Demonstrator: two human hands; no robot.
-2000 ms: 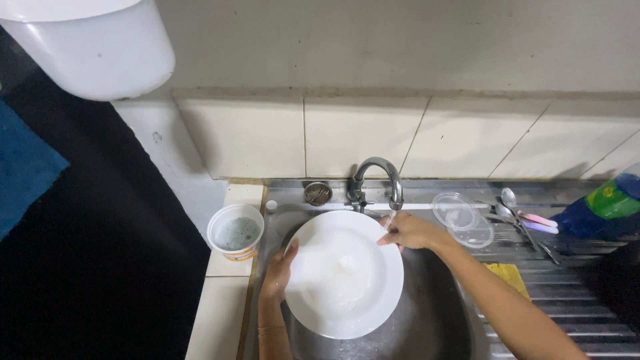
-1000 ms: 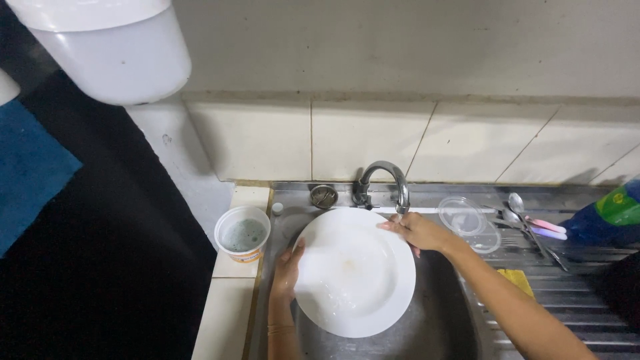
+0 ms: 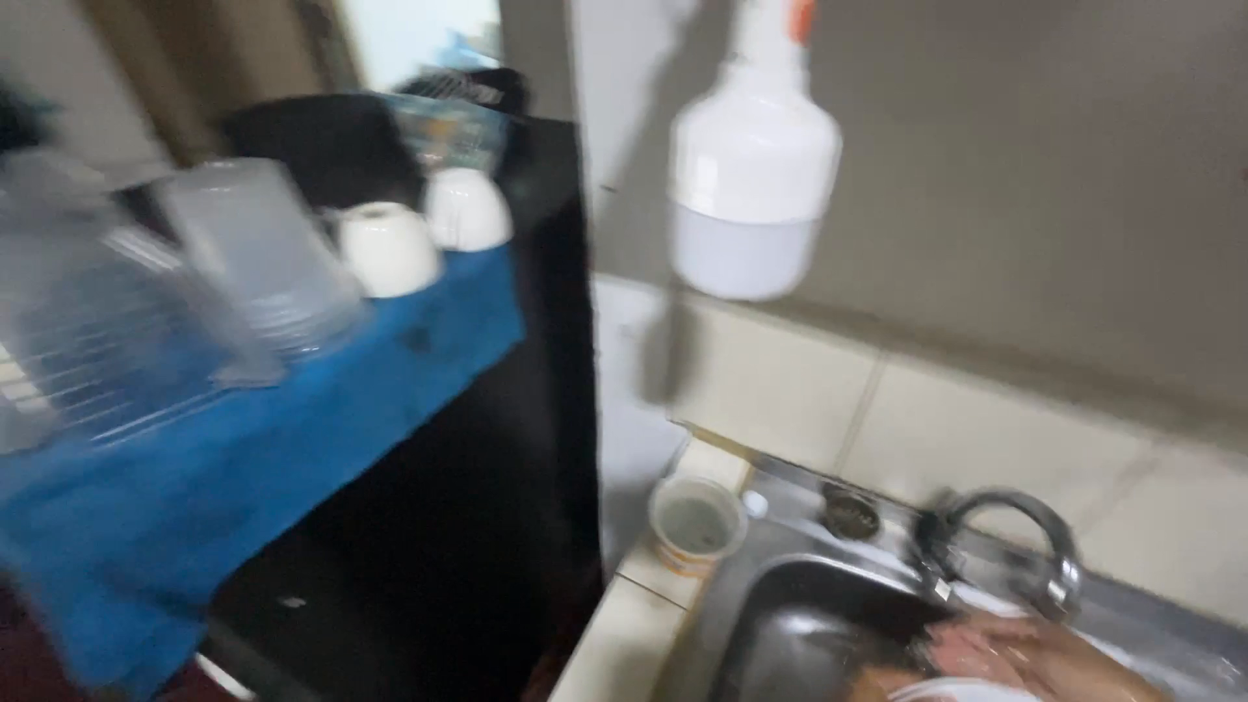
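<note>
At the lower right edge, my right hand (image 3: 1019, 648) is blurred under the curved metal faucet (image 3: 1014, 507), above the sink basin (image 3: 799, 634). Just below it, the rim of a white plate (image 3: 960, 690) shows at the bottom of the view. A small patch of skin, likely my left hand (image 3: 877, 681), lies at the plate's left side, mostly cut off by the frame. How the fingers meet the plate is too blurred to tell. A white plastic tub (image 3: 697, 522) stands on the tiled ledge left of the basin.
A white light bulb (image 3: 756, 195) hangs before the wall. At left, a blue cloth (image 3: 292, 429) covers the top of a black cabinet-like piece (image 3: 439, 526), with clear plastic containers (image 3: 258, 244) and two white cups (image 3: 390, 249) on it. A round drain strainer (image 3: 851, 512) lies behind the basin.
The view has swung left and up, so the cloth-covered surface shows and the hands and plate sit at the bottom edge. The plate, wholly visible before, is now mostly out of frame.
</note>
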